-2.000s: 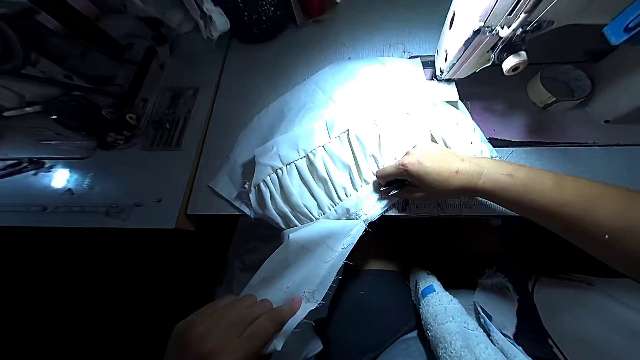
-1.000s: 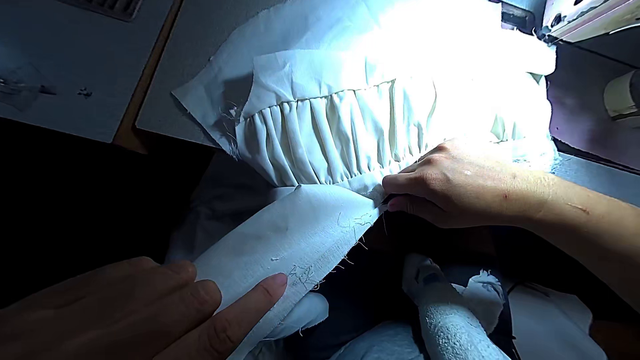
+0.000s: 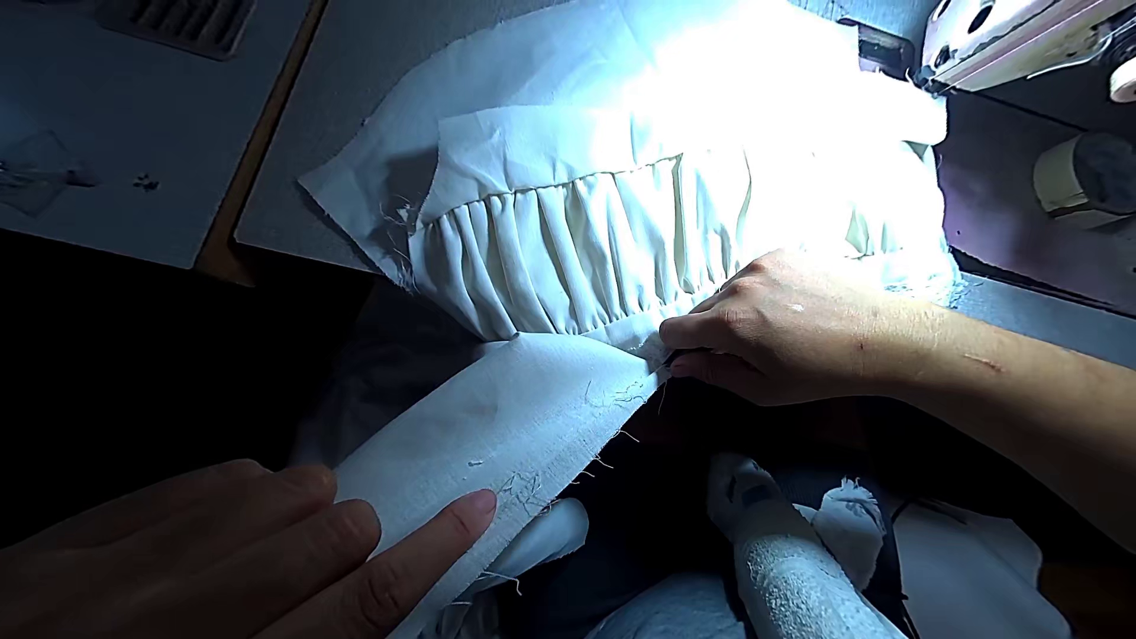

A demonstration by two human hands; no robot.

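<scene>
A white cloth piece with a band of gathered pleats point(image 3: 568, 253) lies over the table edge, its right part washed out by bright light. From its lower edge a flat white fabric strip point(image 3: 461, 417) with frayed threads runs down to the left. My right hand point(image 3: 781, 328) pinches the strip's edge just below the gathers, between thumb and index finger; something small and dark shows at the fingertips. My left hand point(image 3: 293, 550) lies on the strip's lower part, index finger extended along it. Whether its thumb grips from beneath is hidden.
A sewing machine head point(image 3: 1021, 44) stands at the upper right, with a roll of tape point(image 3: 1083, 177) beside it. A second table point(image 3: 115, 169) adjoins at the left across a gap. White fabric pieces point(image 3: 967, 568) and a pale textured cloth point(image 3: 799, 568) lie below.
The view has come much closer to the cloth. My left hand's index finger now lies extended on the strip; two seconds ago its fingers were bunched at the strip's end. My right hand still pinches the edge.
</scene>
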